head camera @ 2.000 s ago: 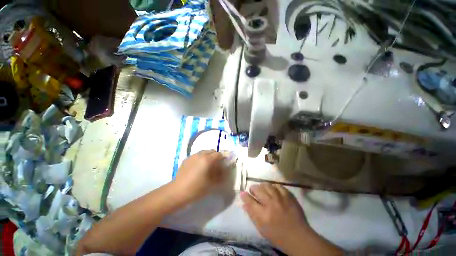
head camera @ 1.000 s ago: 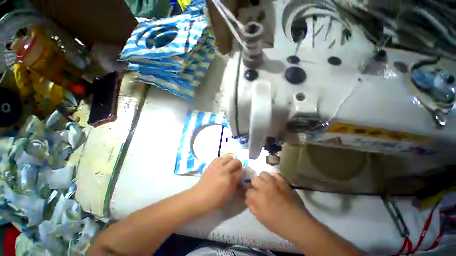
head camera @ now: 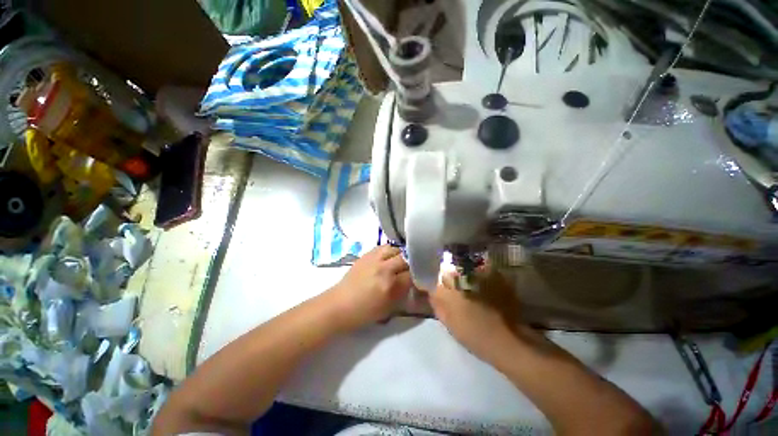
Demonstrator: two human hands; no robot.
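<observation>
A blue-and-white checked fabric piece [head camera: 335, 237] with a round hole lies flat on the table, its right part under the sewing machine's [head camera: 563, 162] head. My left hand [head camera: 375, 285] rests at its lower right edge, fingers bent at the needle area; I cannot tell if it grips the cloth. My right hand [head camera: 478, 302] is close beside it on the right, fingertips at the presser foot [head camera: 465, 260]. The machine head and my fingers hide the needle point and any white piece there.
A stack of checked pieces [head camera: 286, 111] stands behind the work. A phone [head camera: 180, 180] and a crumpled white and pale blue heap [head camera: 68, 315] are at left. A slim metal tool [head camera: 698, 368] and red cord [head camera: 744, 393] lie at right. A cardboard flap [head camera: 128, 38] rises at the back.
The checked piece has moved away from me and right, further under the machine head. Both hands have moved forward, my right hand up to the presser foot. The view has shifted slightly.
</observation>
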